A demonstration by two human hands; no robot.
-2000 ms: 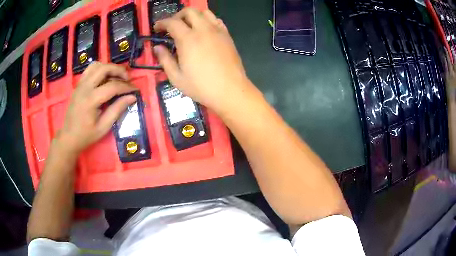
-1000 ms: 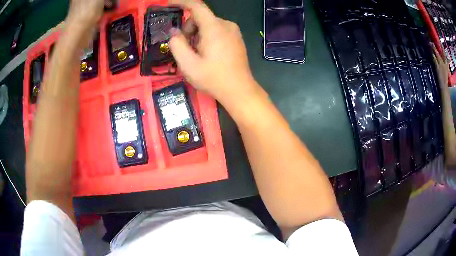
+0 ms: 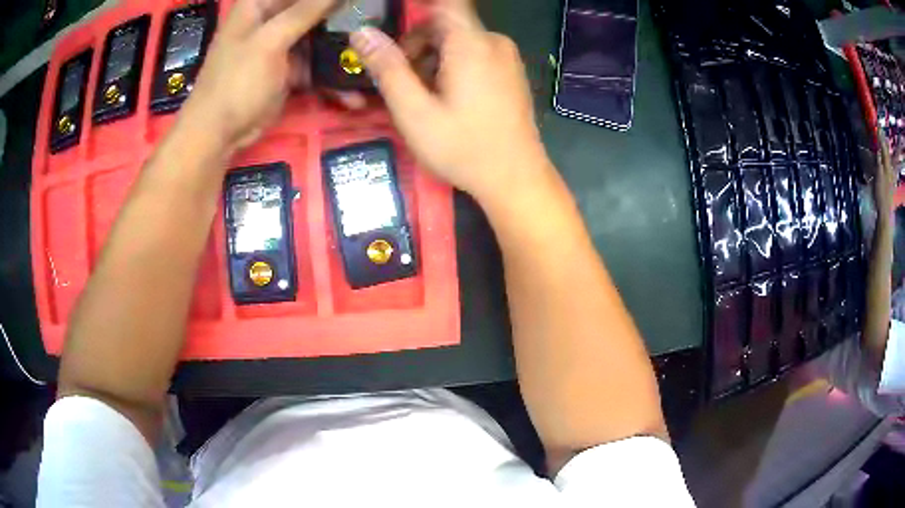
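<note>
A black handheld device unit (image 3: 351, 60) with a gold spot is between my hands at the top edge of the red tray (image 3: 84, 233). My right hand (image 3: 452, 99) grips its right side, thumb on its face. My left hand (image 3: 253, 74) is at its left side, fingers partly cut off by the frame's top and blurred; whether it grips the unit is unclear. Two units with lit screens lie in the near row, one at the middle (image 3: 260, 230) and one at the right (image 3: 369, 213). Several darker-screened units (image 3: 179, 55) lie in the far row at the left.
A dark smartphone (image 3: 597, 60) lies on the green mat (image 3: 605, 218). A glossy black blister tray (image 3: 769, 218) lies at the right. At the far right are another red tray (image 3: 878, 84) and another person's arm (image 3: 879, 268). A white cable (image 3: 15, 347) curves at the left edge.
My left hand has come back from the top left to beside the unit at my right hand. That unit now appears higher in the view. The two near-row units stay in their pockets.
</note>
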